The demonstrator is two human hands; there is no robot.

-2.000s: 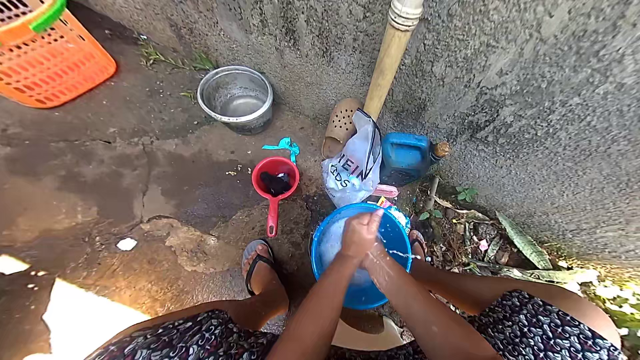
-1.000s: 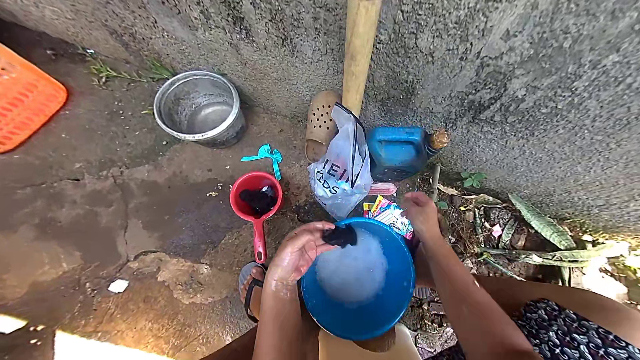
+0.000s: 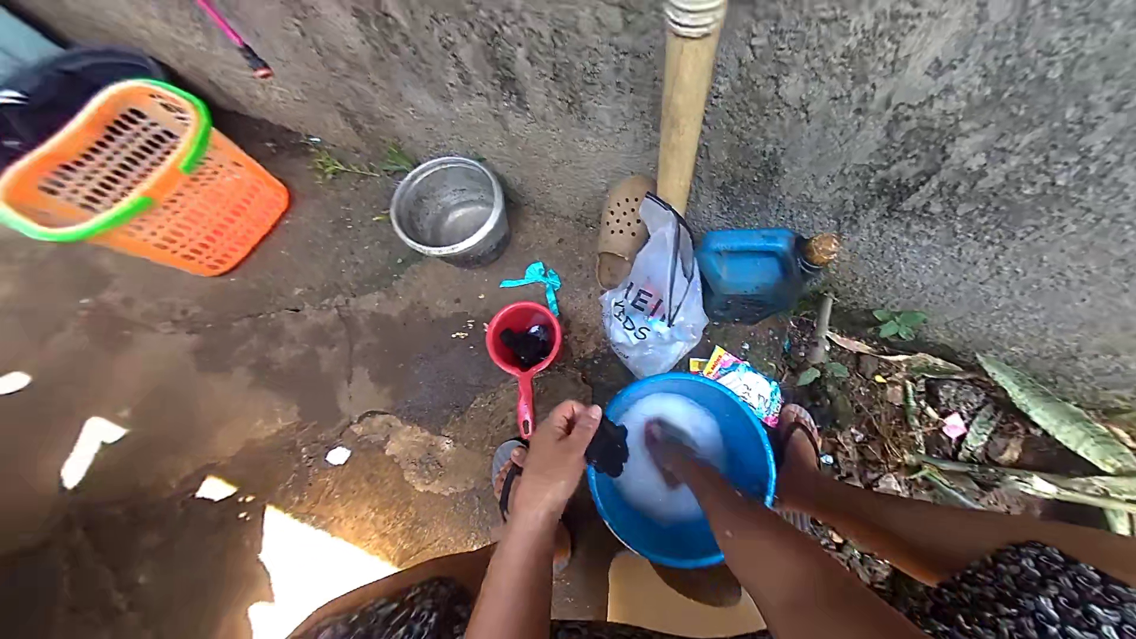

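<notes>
Between my feet stands a blue plastic basin (image 3: 750, 435) with cloudy, sudsy water. My left hand (image 3: 559, 448) pinches a small black cloth (image 3: 608, 446) at the basin's left rim. My right hand (image 3: 670, 448) reaches into the sudsy water; its fingers are partly hidden, and whether they hold anything cannot be told. Just beyond my left hand is a red plastic dipper (image 3: 525, 390) with dark wet cloth (image 3: 530, 343) in its bowl. Printed plastic packets (image 3: 745, 383) lie against the basin's far right side.
A metal pot (image 3: 450, 213), a teal ribbon (image 3: 537, 278), a tan clog (image 3: 624, 226), a plastic bag (image 3: 652, 311) and a blue jerrycan (image 3: 750, 271) stand or lie near the concrete wall. An orange basket (image 3: 209, 209) is at left. A bamboo pole (image 3: 685, 115) leans there; leaf litter covers the right.
Two seconds ago both hands were together over the basin. My left hand has since moved to the left rim with the black cloth, and my right hand has gone from the far rim into the water.
</notes>
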